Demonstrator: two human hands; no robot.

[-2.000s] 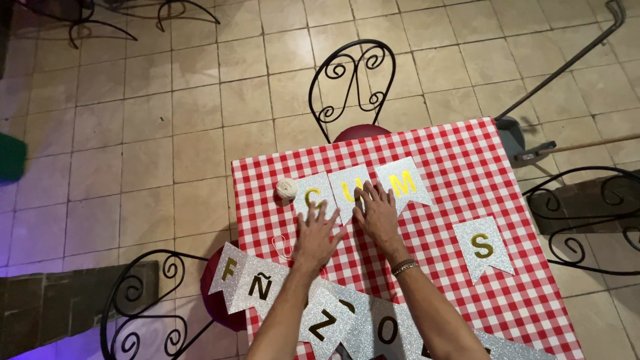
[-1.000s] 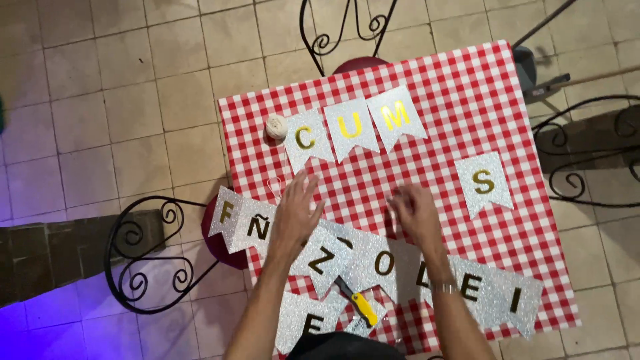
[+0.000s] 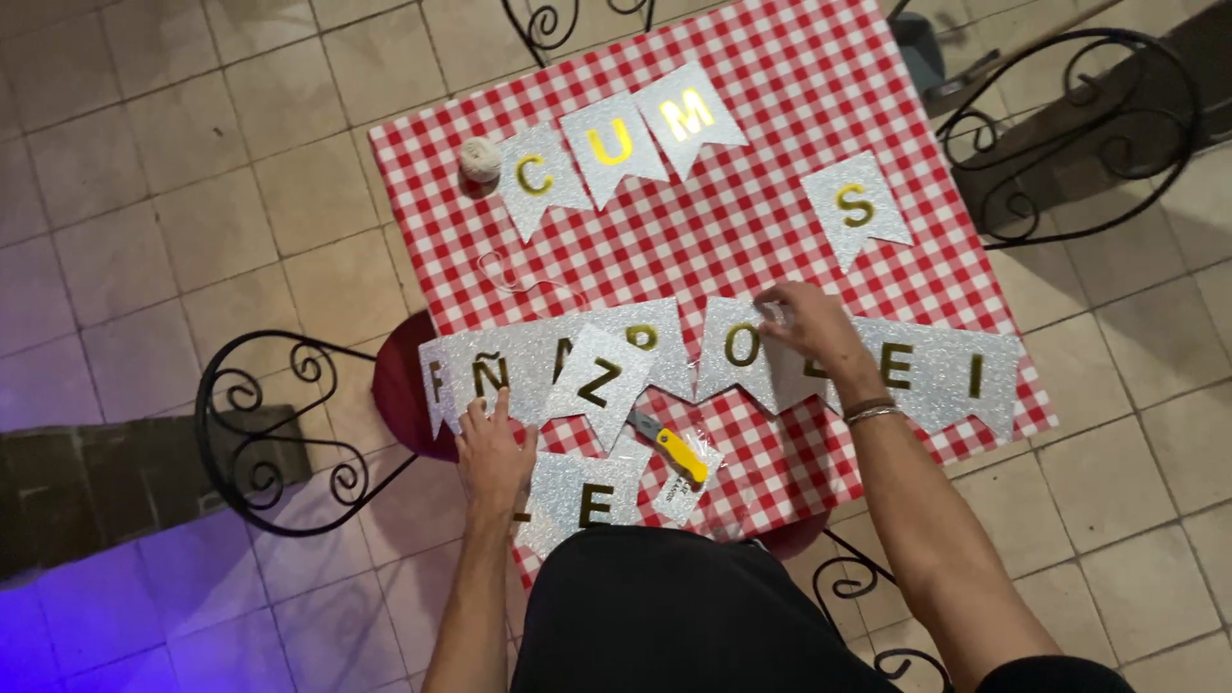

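Observation:
My left hand (image 3: pixel 493 452) rests with spread fingers on the lower edge of the silver glitter pennant with Ñ (image 3: pixel 505 351). My right hand (image 3: pixel 804 322) is bent over the pennants O (image 3: pixel 727 332) and L; whether it grips one cannot be told. Pennant Z (image 3: pixel 597 380) lies tilted over its neighbours, with P (image 3: pixel 664 322) beside it. E (image 3: pixel 895 361) and I (image 3: pixel 987 375) are at the right of the row. Farther up lie C (image 3: pixel 539 197), U (image 3: pixel 606 168), M (image 3: pixel 707 135) and, apart, S (image 3: pixel 852 231). A ball of cream string (image 3: pixel 480 160) touches C.
A yellow-handled folding knife (image 3: pixel 681 455) lies on clear plastic near the front edge, beside another E pennant (image 3: pixel 568 472). The table wears a red-checked cloth (image 3: pixel 731 231). Black wrought-iron chairs stand around it, one at left (image 3: pixel 207 433), one at right (image 3: pixel 1193 106).
Both hands have left the upper C, U and M row, where they were two seconds ago, and come down to the lower row. They are now farther apart. The view has shifted.

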